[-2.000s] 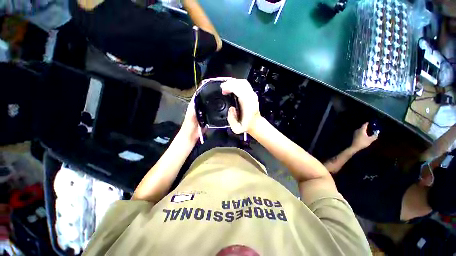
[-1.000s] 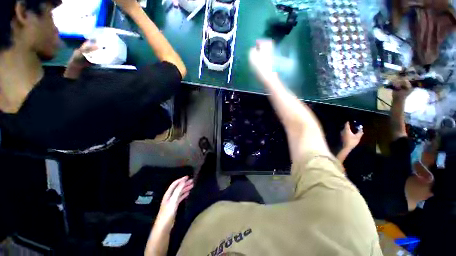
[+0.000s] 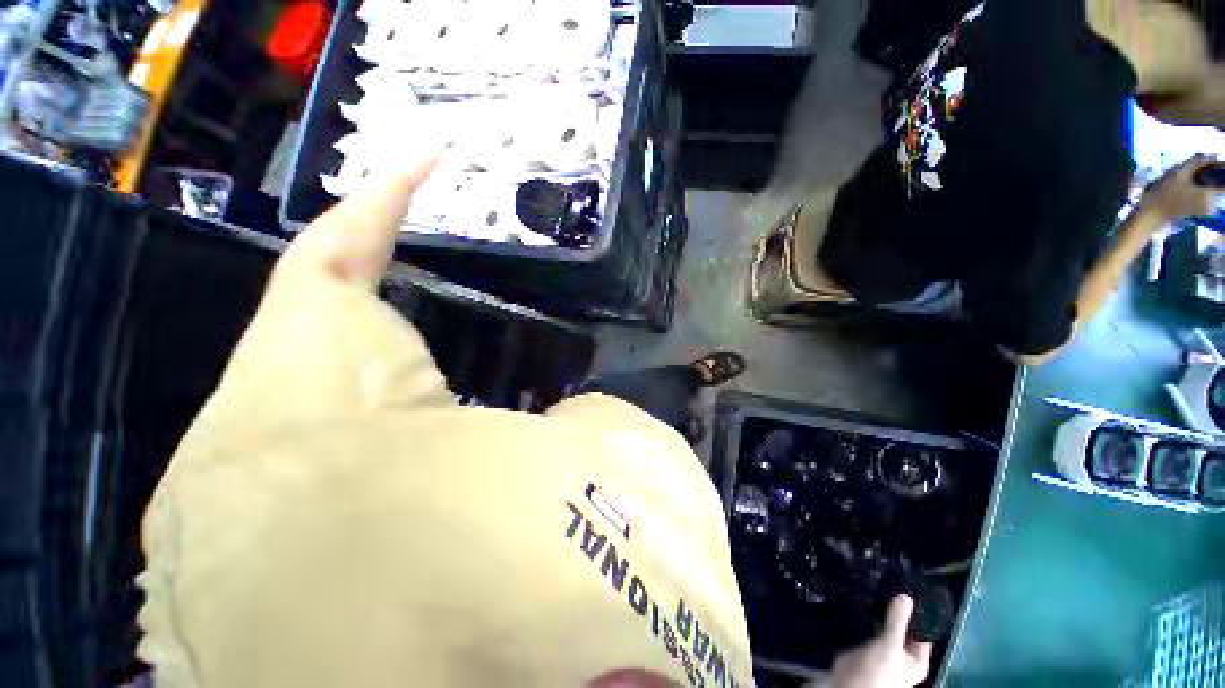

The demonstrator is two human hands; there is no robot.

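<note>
The black crate of white housing shells (image 3: 489, 124) is at the upper left. My left hand (image 3: 410, 182) reaches over its near side; the fingers blend into the shells, so I cannot tell whether they hold one. A dark round part (image 3: 558, 210) lies on the shells at the crate's near right corner. My right hand (image 3: 883, 656), cut by the bottom edge, holds a round black part (image 3: 930, 613) at the crate of black parts (image 3: 820, 518). Its thumb shows against the part.
The green bench (image 3: 1041, 565) is at the right with a row of joined white units with black centres (image 3: 1170, 468). A coworker in a black shirt (image 3: 1001, 175) is at the upper right, beside the bench. A foot (image 3: 719, 366) stands on the floor between the crates.
The view has turned left, bringing the white-shell crate in. My left arm now extends over that crate. My right hand has left the bench top and is at the black-parts crate with a black part.
</note>
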